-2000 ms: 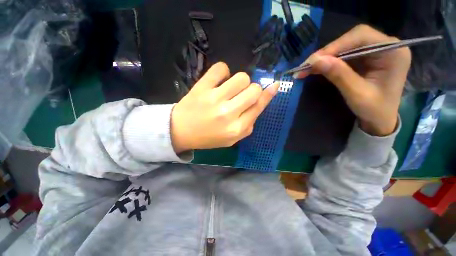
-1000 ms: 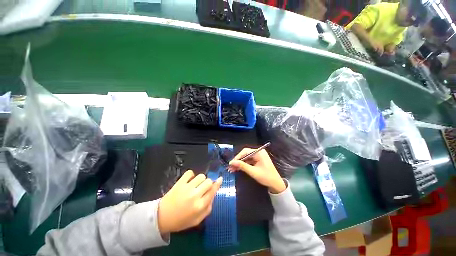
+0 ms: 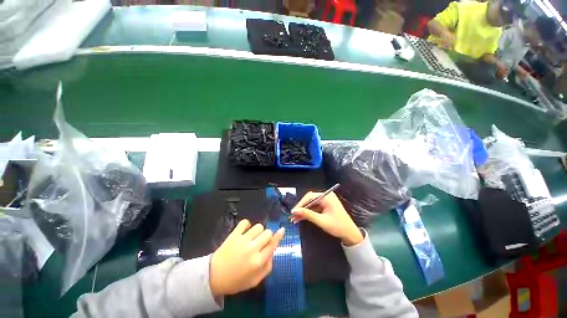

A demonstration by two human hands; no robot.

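The blue carrier sheet (image 3: 286, 273) lies lengthwise on the black mat (image 3: 326, 264). My right hand (image 3: 326, 217) holds the metal tweezers (image 3: 322, 195) like a pen, with the tips low over the sheet's upper part. My left hand (image 3: 244, 258) is over the sheet's left edge, index finger extended towards the tweezer tips. Whether its fingertips hold a small part is too small to tell. Black parts (image 3: 285, 200) lie on the top of the sheet, and more loose black parts (image 3: 231, 210) lie on the mat to the left.
Behind the mat stand a black parts tray (image 3: 252, 144) and a blue bin (image 3: 299, 145) with black parts. Clear bags (image 3: 373, 180) stand right and left (image 3: 93, 192). A white box (image 3: 169, 160), dark glossy item (image 3: 161, 231) and spare blue strip (image 3: 420, 243) lie around. A person in yellow sits far right.
The view has tilted up from a close look at the hands to the wider bench, and has shifted slightly since. Both hands stay over the sheet; the tweezers remain in my right hand.
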